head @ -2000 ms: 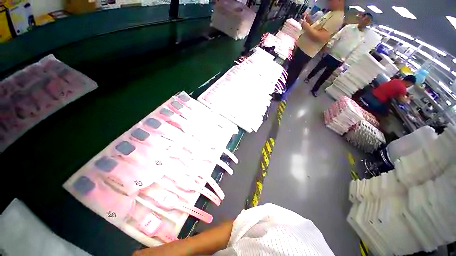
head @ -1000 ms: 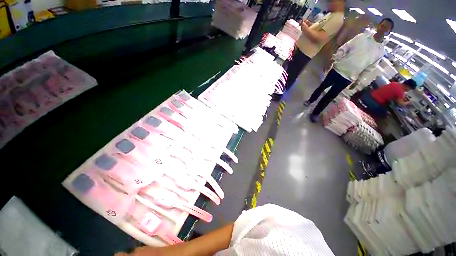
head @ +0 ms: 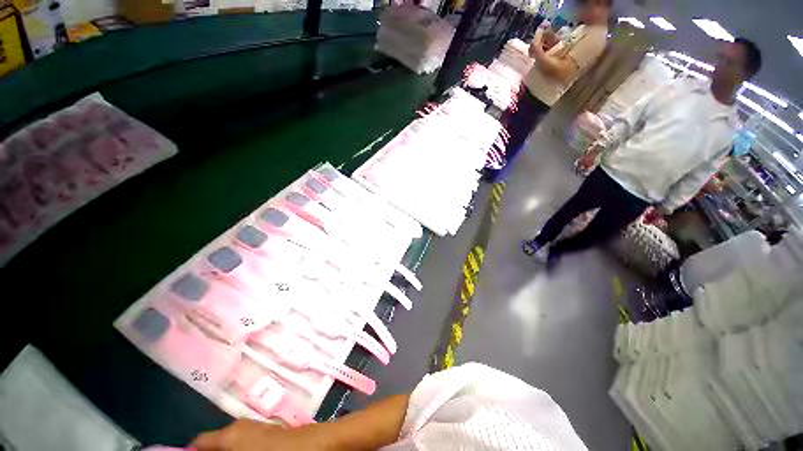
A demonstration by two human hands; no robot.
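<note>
The packing tray (head: 145, 357) lies on the bench in front of me. It holds a row of bagged watches (head: 225, 259) with grey square heads along its far side. Pink watch straps (head: 352, 379) stick out over the near edge. My right hand (head: 242, 435) is at the bottom edge beside the tray's near left corner, its lower part cut off. A sliver of pink (head: 167, 447) shows by its fingertips; whether they grip it is hidden. My left hand is out of the picture.
A stack of empty bags (head: 53, 405) lies at the lower left. A film-covered pink tray (head: 79, 167) lies at the far left. Fuller trays (head: 431, 163) continue along the bench. A person in white (head: 665, 141) is in the aisle; white stacked trays (head: 713, 361) stand at right.
My right hand has moved left along the bottom edge and more of it shows. The pink sliver has appeared by its fingertips. The person in white has come closer along the aisle.
</note>
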